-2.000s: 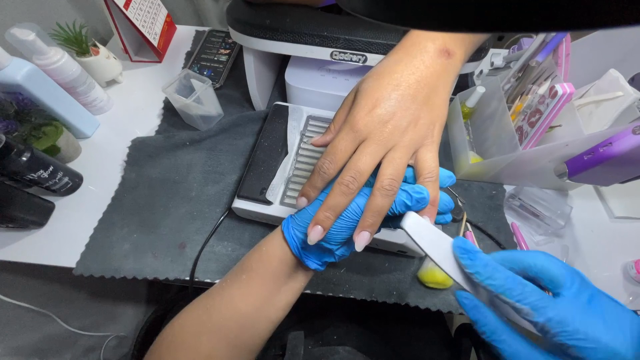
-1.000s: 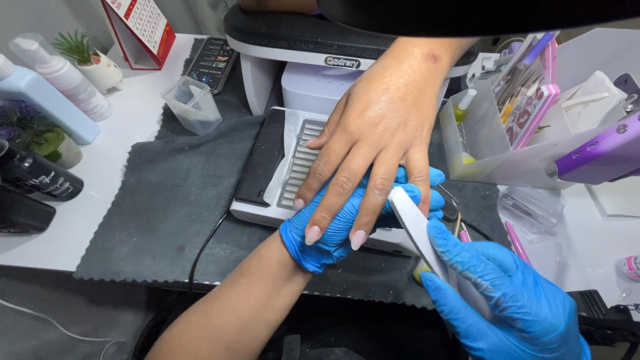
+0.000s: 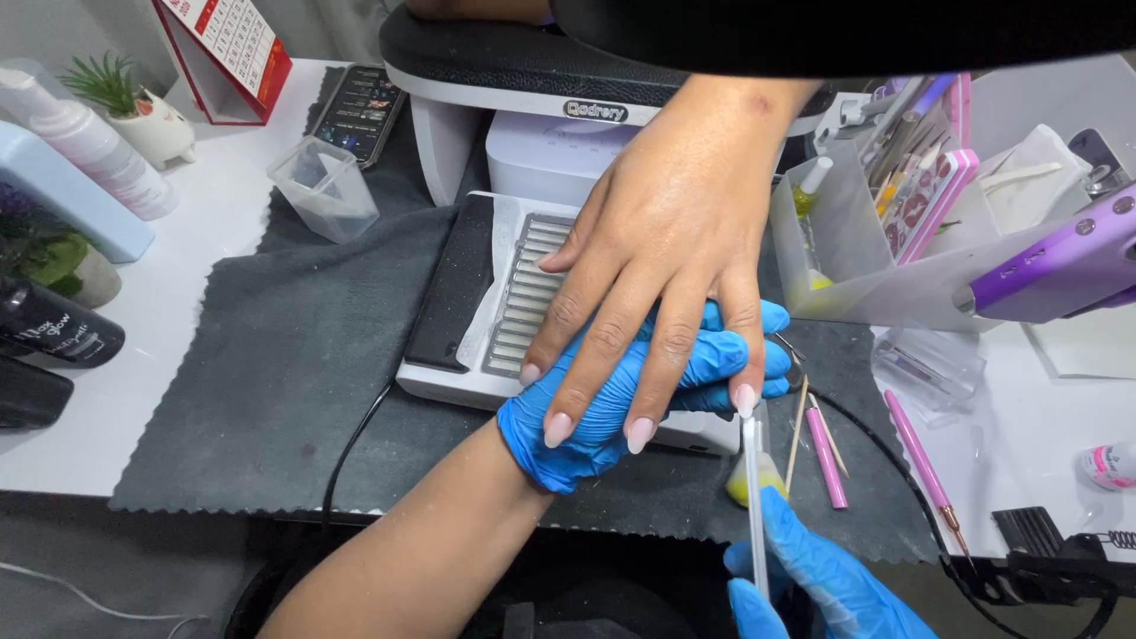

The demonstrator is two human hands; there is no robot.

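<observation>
Another person's hand (image 3: 683, 213) reaches down from the top, palm down, with long pale pink nails. My left hand (image 3: 621, 373), in a blue nitrile glove, lies under its fingers and holds the little finger from below. In my right hand (image 3: 799, 568), also gloved in blue, is a white nail file (image 3: 754, 497), seen edge-on, its tip at the nail of that little finger. Beneath the hands sits a nail dust collector (image 3: 524, 293) with a metal grille. A bottle with yellow-green liquid (image 3: 737, 484) stands partly behind the file.
A padded armrest (image 3: 532, 67) spans the back. On the right are a clear organizer (image 3: 852, 293) with tools, a purple device (image 3: 1056, 262), wooden sticks (image 3: 799, 435) and a pink pen-like brush (image 3: 919, 448). A plastic cup (image 3: 326, 188), a phone (image 3: 359, 111) and pump bottles (image 3: 98, 142) stand left.
My right hand has moved down and left, and the file has turned from slanting to nearly upright in view, edge-on. My left hand still supports the other person's hand.
</observation>
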